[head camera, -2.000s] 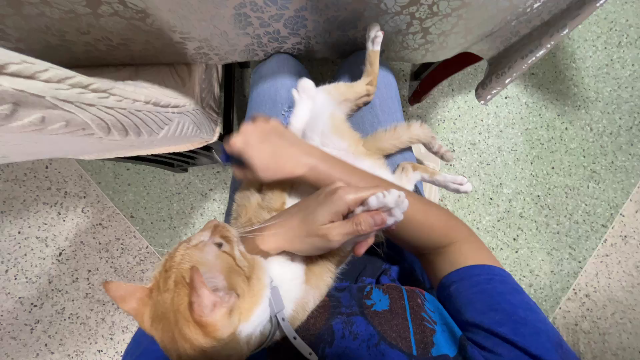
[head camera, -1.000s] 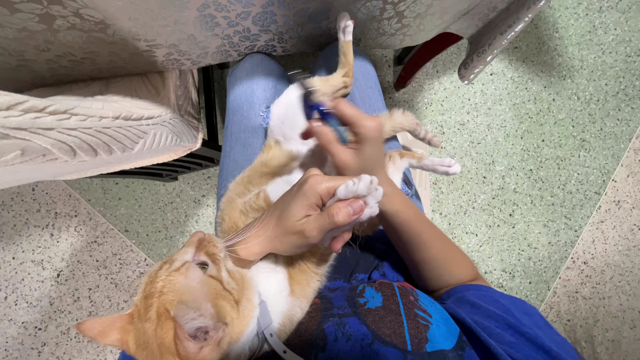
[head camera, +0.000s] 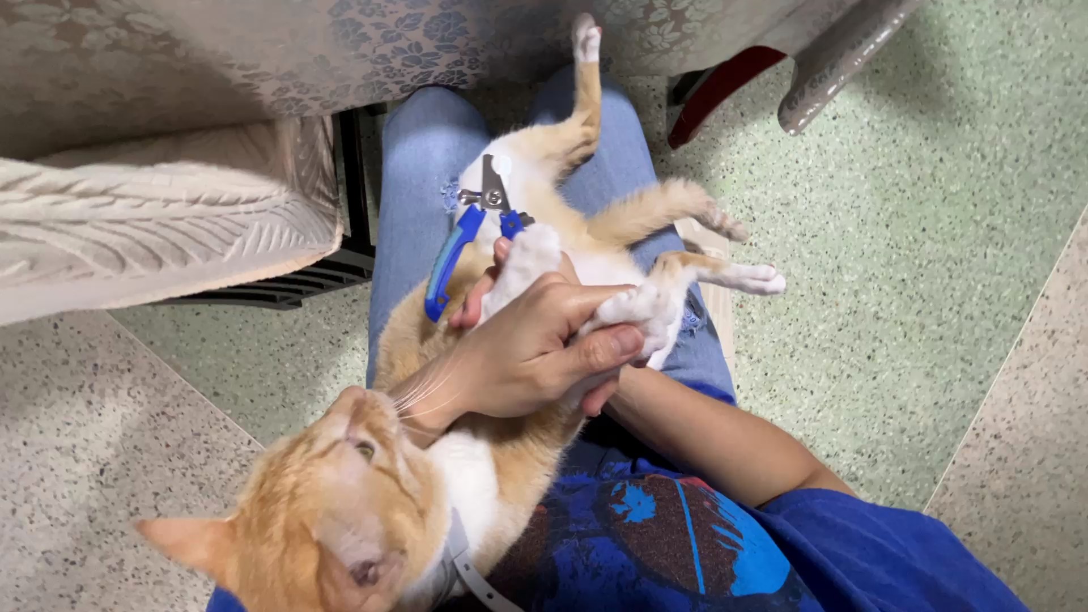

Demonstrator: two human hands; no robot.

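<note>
An orange-and-white cat (head camera: pixel 340 476) in a grey collar (head camera: pixel 467 569) lies belly up along my lap, its head at the lower left. My left hand (head camera: pixel 544 348) is closed around one white front paw (head camera: pixel 633 310), thumb on top. Behind it, my right hand (head camera: pixel 480 297) is mostly hidden; its fingers show around the other front paw (head camera: pixel 531 255) and beside blue-handled pet nail clippers (head camera: pixel 453 263). The clippers' metal head points up over the belly, with the handles spread. One handle runs out of sight behind the paw, in my right hand.
A patterned tablecloth (head camera: pixel 408 42) hangs above my knees. To the left stands a chair with a pale covered seat (head camera: pixel 170 221). A dark red curved piece (head camera: pixel 722 93) juts out at the upper right, over speckled floor. One hind leg (head camera: pixel 586 93) reaches up to the cloth.
My right hand has moved back toward my left hand from over the cat's belly, and the clippers, blurred before, now show plainly. My left hand still holds a front paw.
</note>
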